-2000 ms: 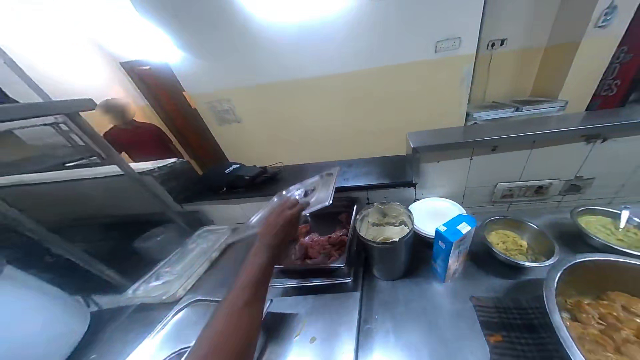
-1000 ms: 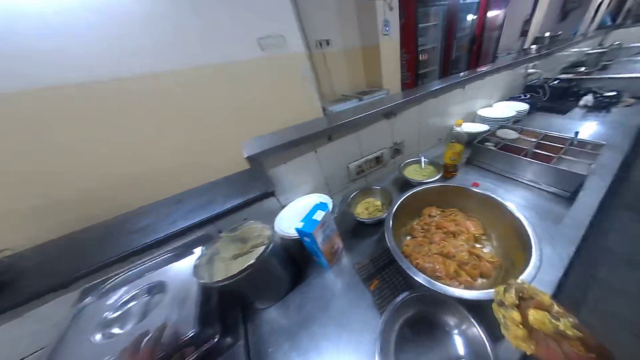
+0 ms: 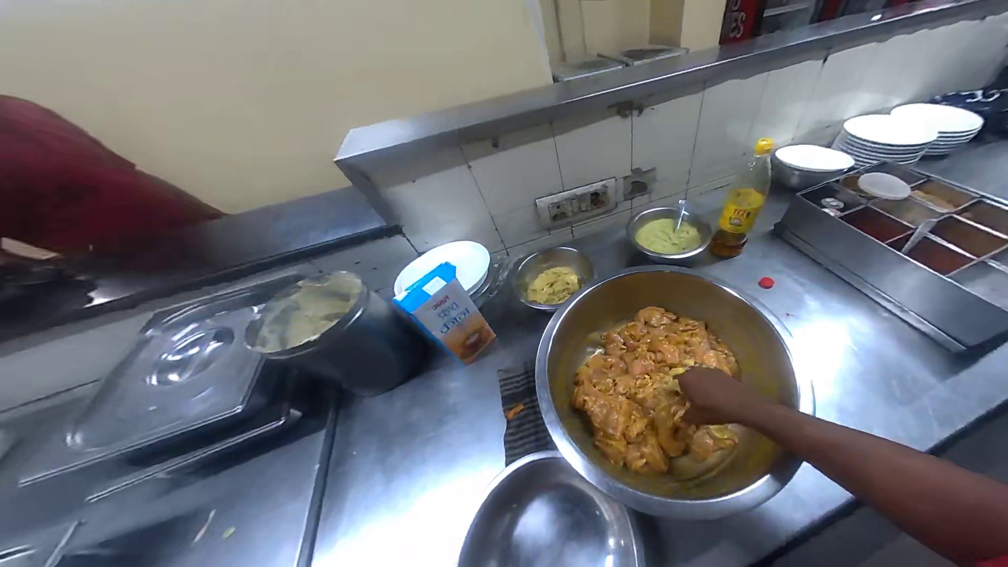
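Note:
My right hand (image 3: 705, 398) reaches from the right into a large steel bowl (image 3: 555, 378) of marinated raw meat pieces (image 3: 630, 378). Its fingers are down in the coated meat, so what they hold is hidden. My left hand is outside the view. An empty steel bowl (image 3: 551, 520) sits just in front of the large one, over part of a dark striped cloth (image 3: 524, 417). Behind stand a small bowl of yellow paste (image 3: 554, 283) and a bowl of green sauce (image 3: 668, 235) with a spoon in it.
A blue carton (image 3: 445, 311) leans by white plates (image 3: 453, 264) and a steel canister (image 3: 346, 339). A lidded steel pan (image 3: 181, 354) is at left. An oil bottle (image 3: 742, 205) and a sectioned spice tray (image 3: 906, 260) are at right. A person in red (image 3: 79, 181) is beyond the counter.
The steel lid, held over the pan of meat two seconds ago, now lies on it. My right hand, coated in paste beside the large bowl a second ago, is now inside it. The view has swung right.

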